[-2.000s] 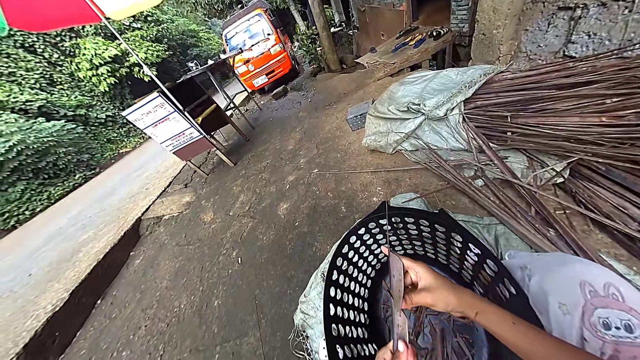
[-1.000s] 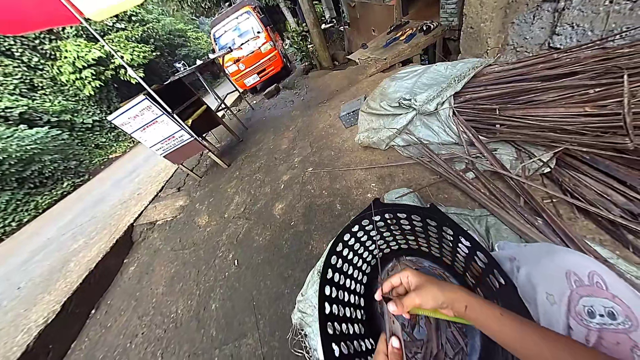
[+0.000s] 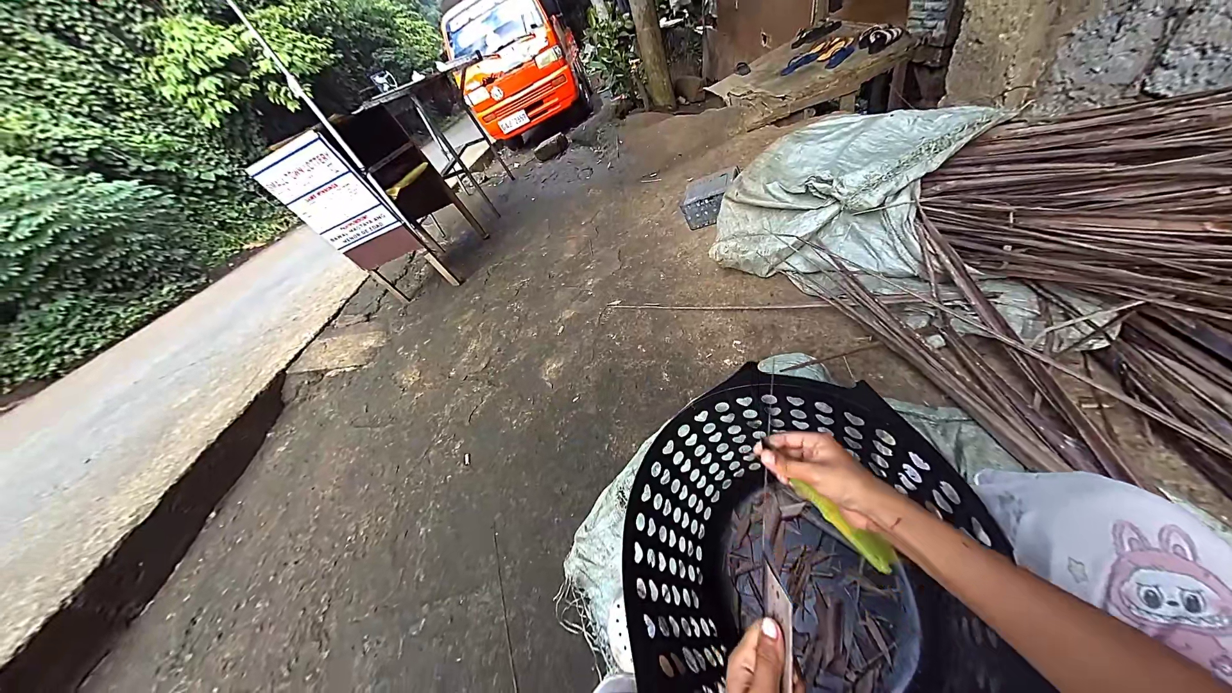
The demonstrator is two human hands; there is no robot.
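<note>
My left hand (image 3: 756,659), at the bottom edge of the view, grips the broad lower end of a dried brown leaf strip (image 3: 778,602). The strip's thin, dark upper part runs upward to my right hand (image 3: 818,472), whose fingertips pinch around it. A yellow-green handle (image 3: 847,527) is also held in my right hand, under the palm; what it ends in cannot be made out. Both hands are over a black perforated plastic basket (image 3: 664,539). Brown scraps (image 3: 833,616) lie inside it, on a dark bottom surface.
Long dried brown stalks (image 3: 1088,192) lie at right, partly covered by a pale woven sack (image 3: 828,183). A grey crate (image 3: 707,197) stands beside the sack. Printed fabric (image 3: 1107,568) is at lower right. Further off are a signboard (image 3: 332,197), an orange van (image 3: 520,77) and a low wooden table (image 3: 808,87).
Since one second ago, my right hand has moved up, away from my left hand, with the yellow-green handle in it. More of the scraps in the basket now show between the hands.
</note>
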